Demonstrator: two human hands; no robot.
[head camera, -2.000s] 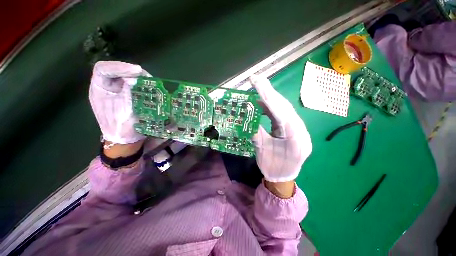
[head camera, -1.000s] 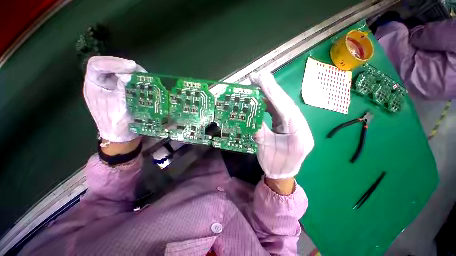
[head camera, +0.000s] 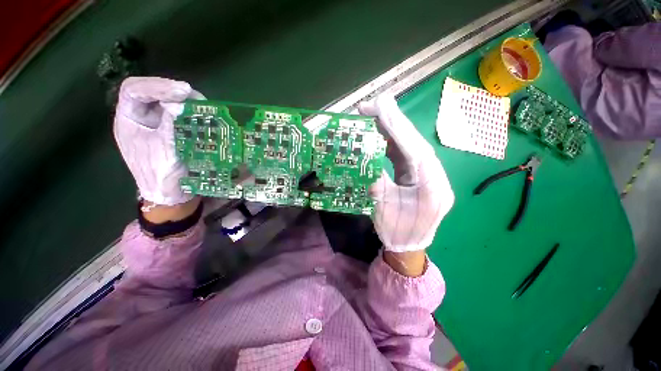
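Note:
A green circuit board panel (head camera: 275, 156) of three joined boards is held up in front of my chest, its flat face with small chips towards me. My left hand (head camera: 151, 141), in a white striped glove, grips its left short edge. My right hand (head camera: 413, 181), gloved alike, grips its right short edge, with the thumb and fingers at the upper and lower right corners. The fingers behind the panel are hidden. A black band (head camera: 171, 223) is around my left wrist.
A green mat (head camera: 565, 224) at right holds a label sheet (head camera: 473, 118), a yellow tape roll (head camera: 509, 67), another panel (head camera: 552, 123), side cutters (head camera: 523, 185) and tweezers (head camera: 536, 271). The dark green conveyor (head camera: 290, 51) carries a board (head camera: 118, 64). Another person's sleeve (head camera: 616, 80) is at upper right.
The held panel and my left hand have shifted slightly left and up, and the panel has tilted a little closer to level. The board on the conveyor has moved left.

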